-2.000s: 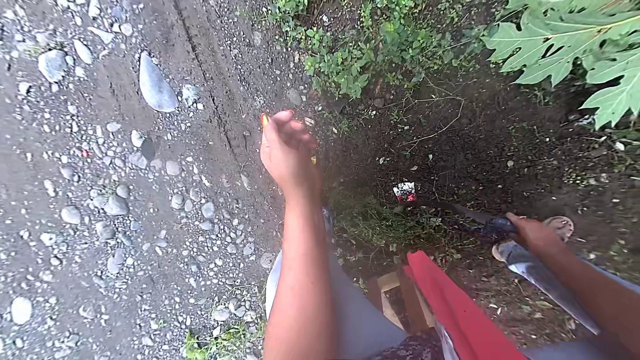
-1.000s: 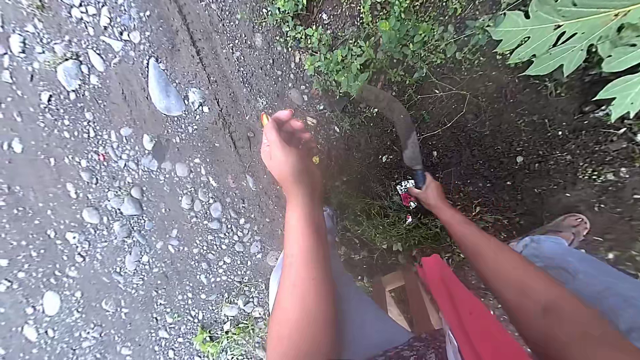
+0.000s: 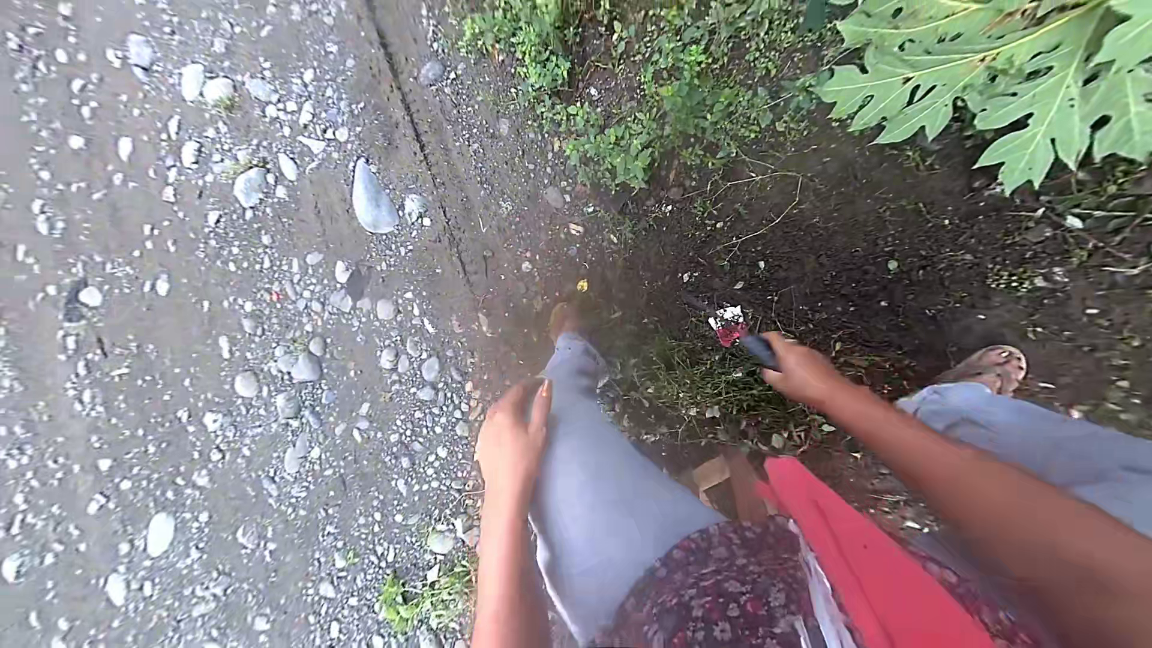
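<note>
My right hand [image 3: 805, 371] is closed around the dark handle of a machete [image 3: 760, 349]; its blade is blurred and barely visible against the dark soil. A red and white wrapper [image 3: 727, 324] shows beside the front end of the handle. My left hand [image 3: 515, 432] is empty, fingers loosely bent, beside the knee and shin of my light blue trousers [image 3: 598, 486]. Low grass [image 3: 720, 378] grows beneath the right hand.
Gravel ground with stones [image 3: 306, 367] spreads on the left. Leafy weeds [image 3: 621, 135] stand at the top, and a large lobed leaf [image 3: 1035, 81] reaches in at upper right. A cardboard piece [image 3: 711, 473] and a red cloth [image 3: 864, 549] are near my waist.
My left hand has come down toward my leg from its raised position. The machete's curved blade, plain near the weeds one second ago, is now a blur; the right hand still grips it.
</note>
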